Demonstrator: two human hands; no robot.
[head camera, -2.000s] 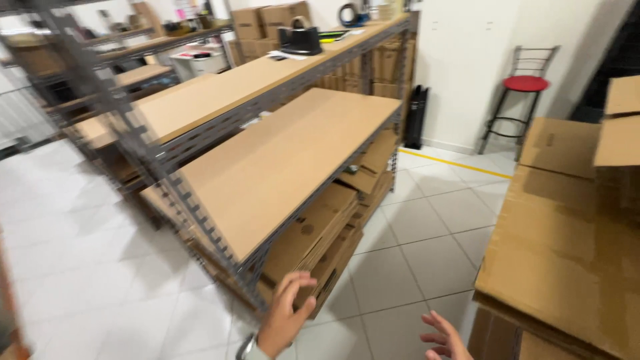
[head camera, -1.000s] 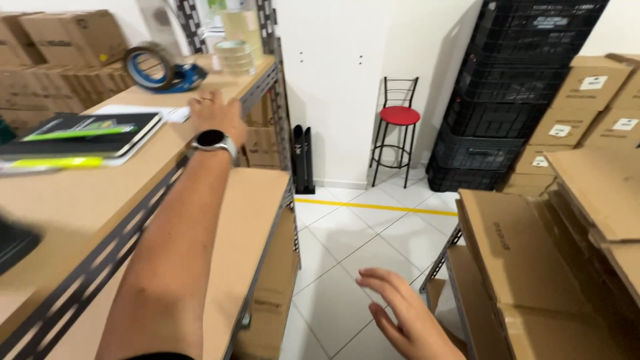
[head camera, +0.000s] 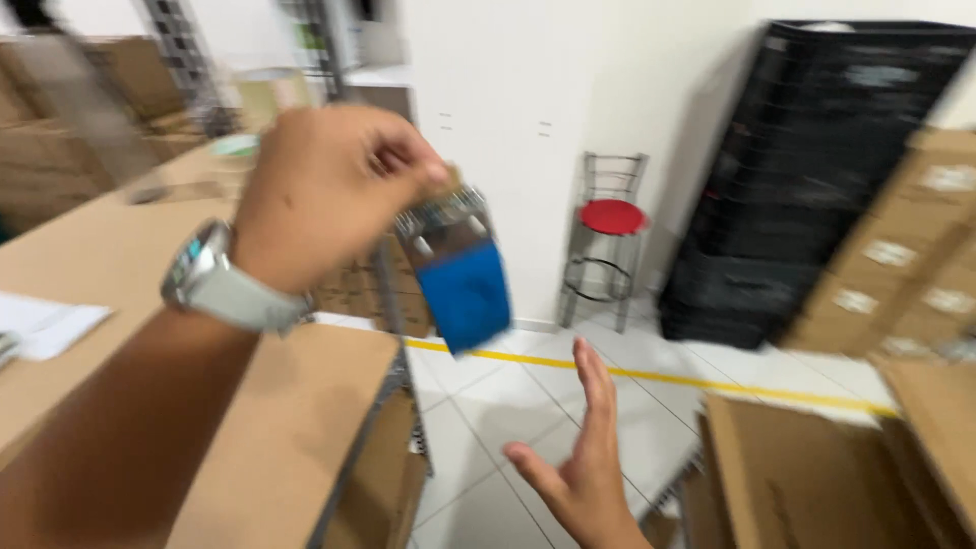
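Observation:
My left hand, with a watch at the wrist, is raised over the shelf edge at left centre. Its thumb and fingers pinch the top of what looks like a blue packing tape dispenser, whose metal-looking upper end is blurred. The blue part hangs downward, clear of the shelf's wooden top. Lower and to the right, my right hand holds nothing, thumb and fingers apart, above the tiled floor. Clear tape rolls sit on the shelf behind my left hand.
A lower wooden shelf lies at left. Ahead stand a red-seated stool and stacked black crates, with cardboard boxes beside them. Flattened cardboard lies at lower right. A yellow line crosses the floor.
One second ago my left hand reached toward the blue tape dispenser on the shelf; now it holds what looks like that dispenser, lifted off the top. My right hand stays raised and empty.

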